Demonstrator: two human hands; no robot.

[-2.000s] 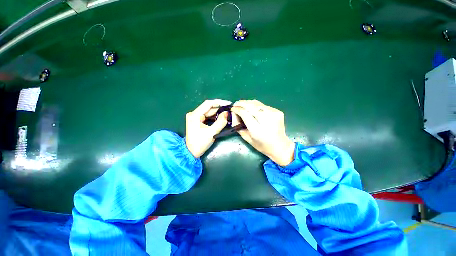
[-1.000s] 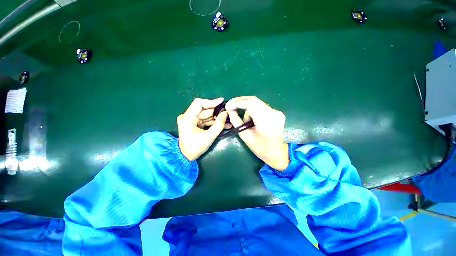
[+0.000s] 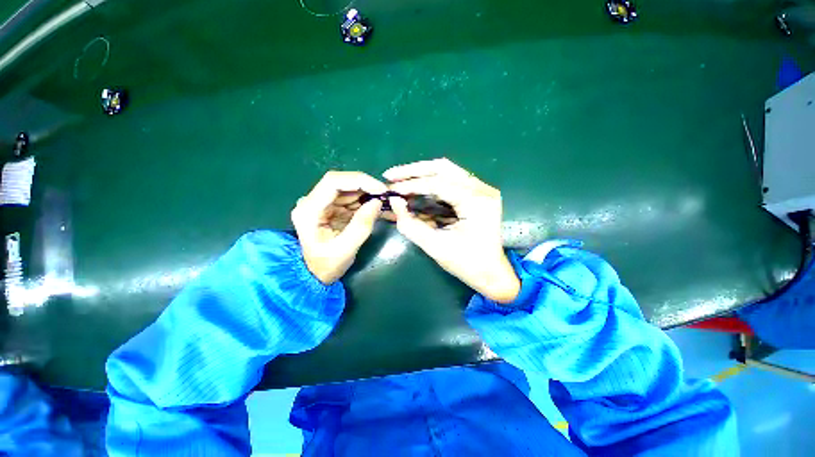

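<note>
A small black round unit (image 3: 384, 202) is held nearly edge-on between the fingertips of both hands, above the green surface. Its face is hidden by the fingers. My left hand (image 3: 335, 223) pinches its left side with thumb and fingers. My right hand (image 3: 456, 223) pinches its right side. A dark slim thing, likely the tweezers (image 3: 431, 209), shows in the hollow of my right palm, mostly hidden. Both hands are bare, with blue sleeves at the wrists.
Black round units with yellow centres stand along the far side, one at the top middle (image 3: 356, 28). Thin pale rings are drawn near them. White papers (image 3: 17, 181) lie at the left edge. A pale grey box (image 3: 790, 152) stands at the right edge.
The far units, rings and left papers have shifted left in view. My hands have moved slightly left. The unit is turned more edge-on, and the dark stick no longer shows below the fingers.
</note>
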